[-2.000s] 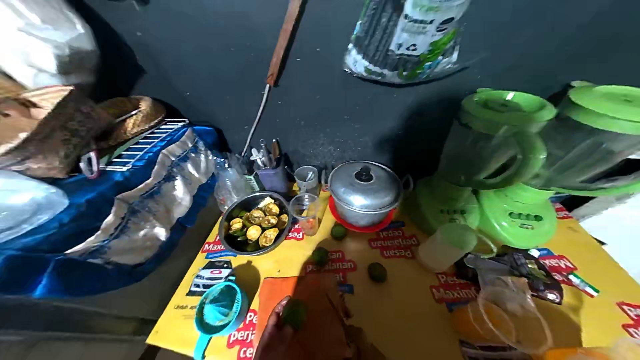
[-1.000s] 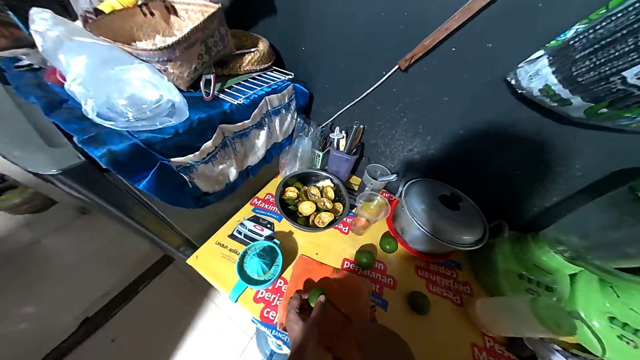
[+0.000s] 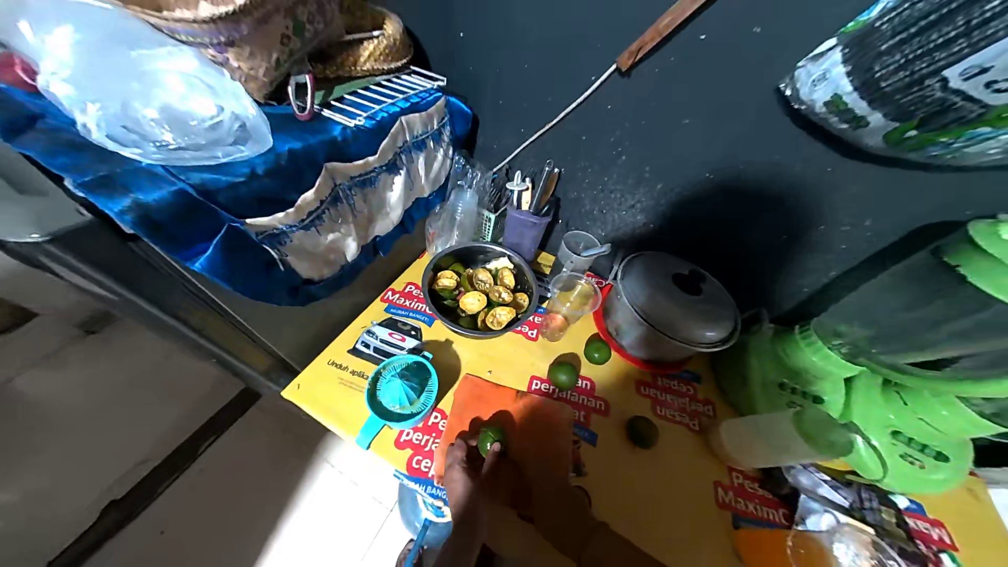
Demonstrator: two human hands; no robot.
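My left hand grips a green lime over the orange cutting board. My right hand is in shadow at the board's right side; its fingers and anything in them cannot be made out. Left of the board lies a turquoise citrus juicer. Behind it a dark bowl holds several squeezed citrus halves. More whole limes lie on the yellow printed table cover right of the board.
A lidded metal pot sits on a red plate, beside clear plastic cups and a purple utensil holder. Green blenders and a translucent jug stand at the right. A blue cloth covers the surface at the left.
The view has swung well to the left since the first frame. The lime stays in my left hand at the board. No other plain change.
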